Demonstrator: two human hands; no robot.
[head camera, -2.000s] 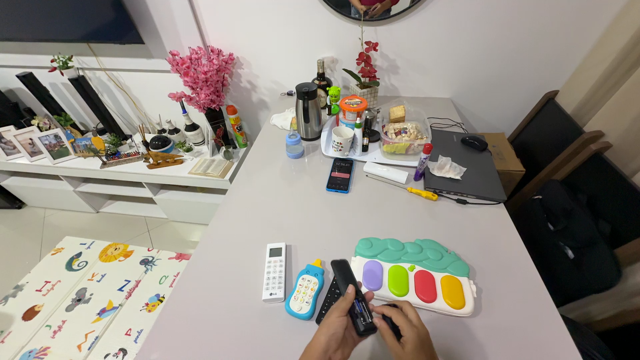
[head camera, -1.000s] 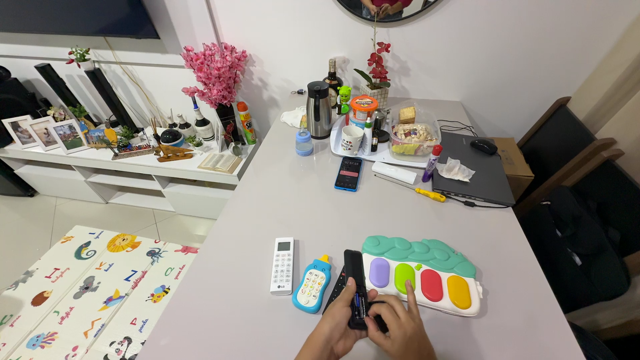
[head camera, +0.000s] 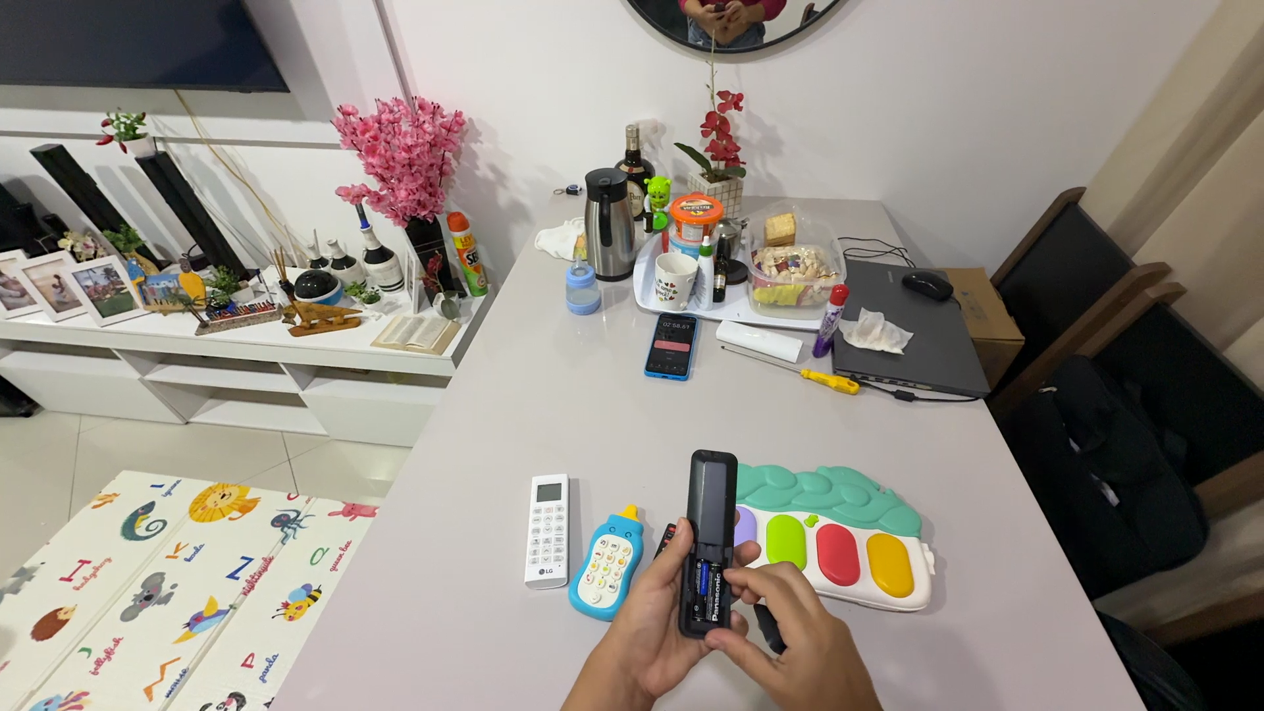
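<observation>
My left hand (head camera: 647, 632) holds a black remote control (head camera: 711, 513) upright, its back toward me and its battery compartment uncovered. Panasonic batteries (head camera: 708, 592) lie inside the compartment. The fingers of my right hand (head camera: 805, 637) touch the remote's lower right edge. A dark piece (head camera: 769, 628), perhaps the battery cover, shows by my right palm; whether the hand grips it is unclear. Another dark remote (head camera: 667, 538) is mostly hidden behind my left hand. To the left lie a blue toy phone (head camera: 606, 565) and a white LG remote (head camera: 548, 531). A toy piano (head camera: 849, 553) lies to the right.
Farther back are a smartphone (head camera: 671, 347), a yellow-handled screwdriver (head camera: 829, 381), a glue stick (head camera: 829, 321) and a closed laptop (head camera: 913, 331). A white tray (head camera: 647, 281) holds a mug and food containers, beside a steel thermos (head camera: 609, 225). Chairs (head camera: 1066, 296) stand at the right.
The black remote has turned more upright, and its open compartment with the batteries shows more plainly. My right hand's fingers have shifted at the remote's lower end.
</observation>
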